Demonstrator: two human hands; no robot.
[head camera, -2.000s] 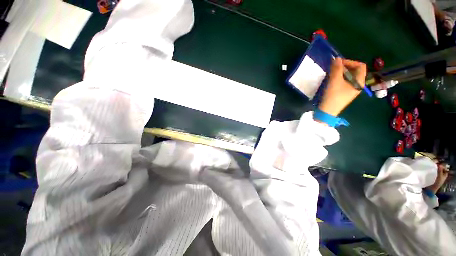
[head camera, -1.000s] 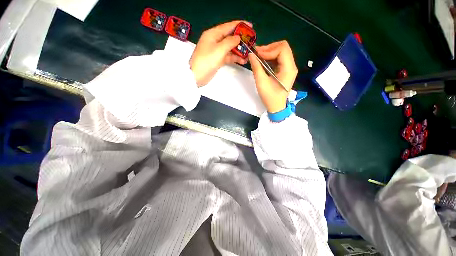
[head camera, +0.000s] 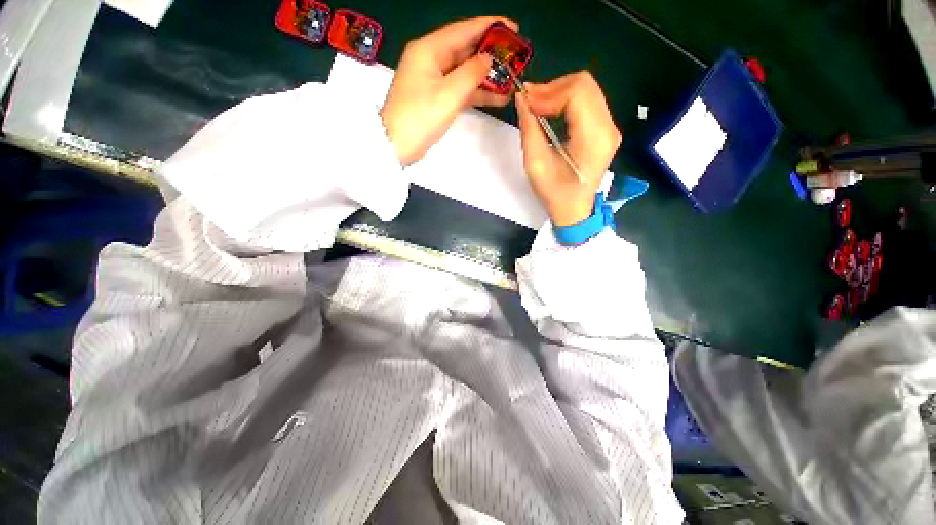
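Observation:
My left hand (head camera: 436, 87) holds a red plastic housing (head camera: 505, 56) above the white paper sheet (head camera: 472, 164), its open side with dark inside and yellow-orange bits facing up. My right hand (head camera: 570, 144) holds slim tweezers (head camera: 555, 138) like a pen, with the tips at the inside of the housing. A small whitish spot shows in the housing near the tips; I cannot tell if the tips grip it. Two more red housings (head camera: 355, 37) lie side by side on the bench, left of my left hand.
A blue bin (head camera: 746, 133) with a white sheet (head camera: 691, 142) in it stands to the right. A small white pad (head camera: 642, 111) lies beside it. Pens (head camera: 829, 179) and a pile of red pieces (head camera: 855, 269) are at far right, near another person's sleeve (head camera: 872, 359).
Since two seconds ago my right hand has left the blue bin and come to the housing, and my left hand has come into clear view holding it. Over the last second both hands stay there.

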